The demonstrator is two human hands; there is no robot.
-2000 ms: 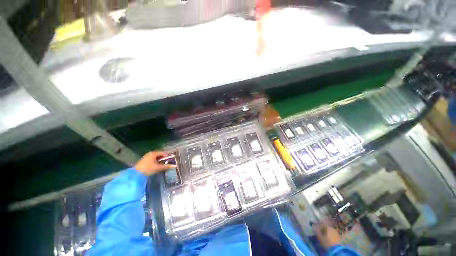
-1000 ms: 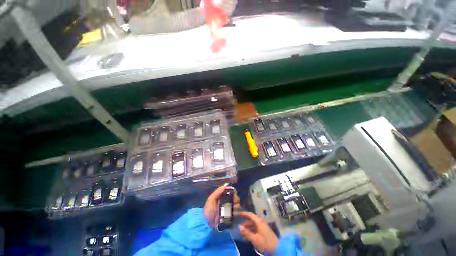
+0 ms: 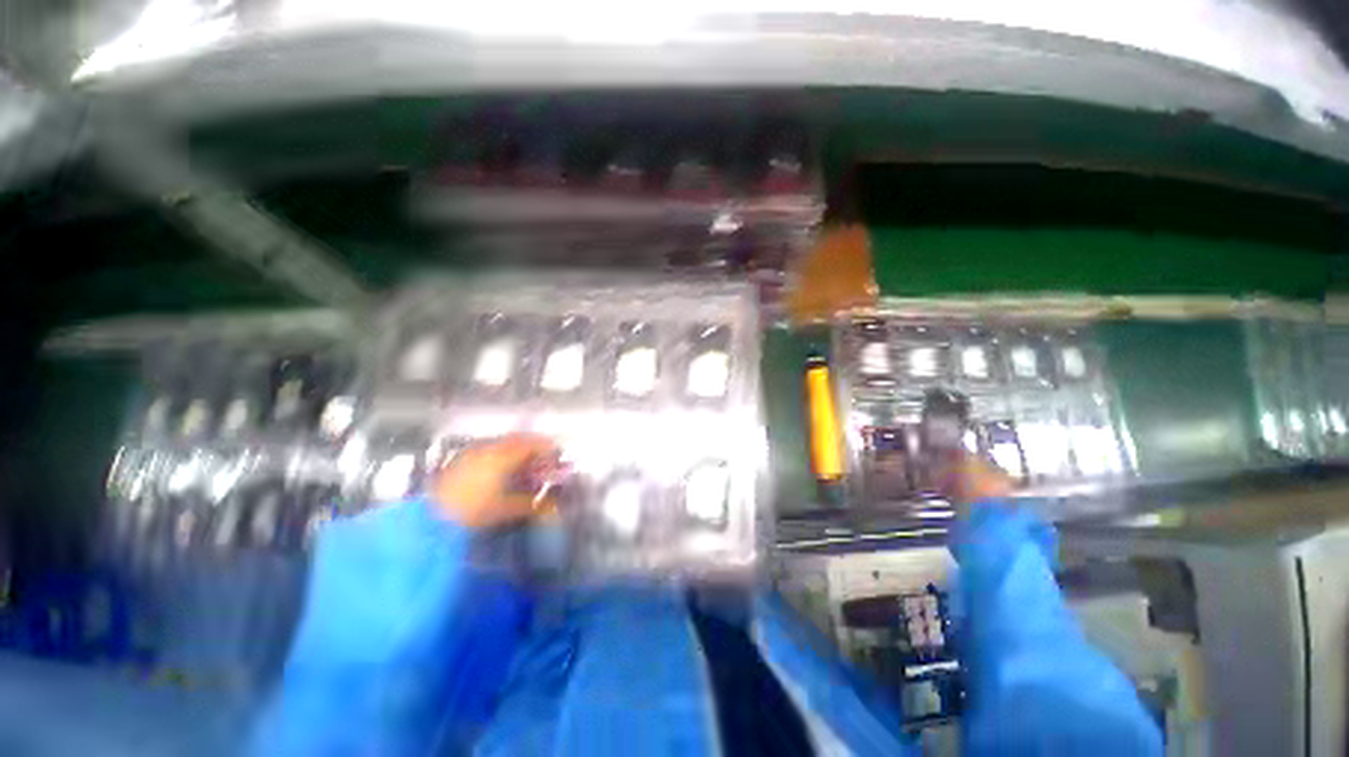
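Note:
The frame is blurred. My left hand (image 3: 496, 481) is over the lower row of the middle blister tray (image 3: 752, 429), fingers bent at a pocket; whether it grips a phone assembly is unclear. Pale-centred phone assemblies (image 3: 564, 364) sit in the tray's upper row. My right hand (image 3: 976, 476) is over the right blister tray (image 3: 1120, 429), with a small dark phone assembly (image 3: 942, 420) at its fingertips, seemingly held. Other phone assemblies sit in that tray's upper row.
A yellow-orange handled tool (image 3: 823, 422) lies between the trays. Another filled tray (image 3: 237, 444) is at left. Stacked dark trays (image 3: 621, 192) and an orange-brown object (image 3: 834, 274) are behind. The white machine (image 3: 1235, 614) with its fixture (image 3: 928, 651) is front right.
The view has shifted. My hands were together around a phone assembly in front of the trays; now they are apart, left over the middle tray and right over the right tray.

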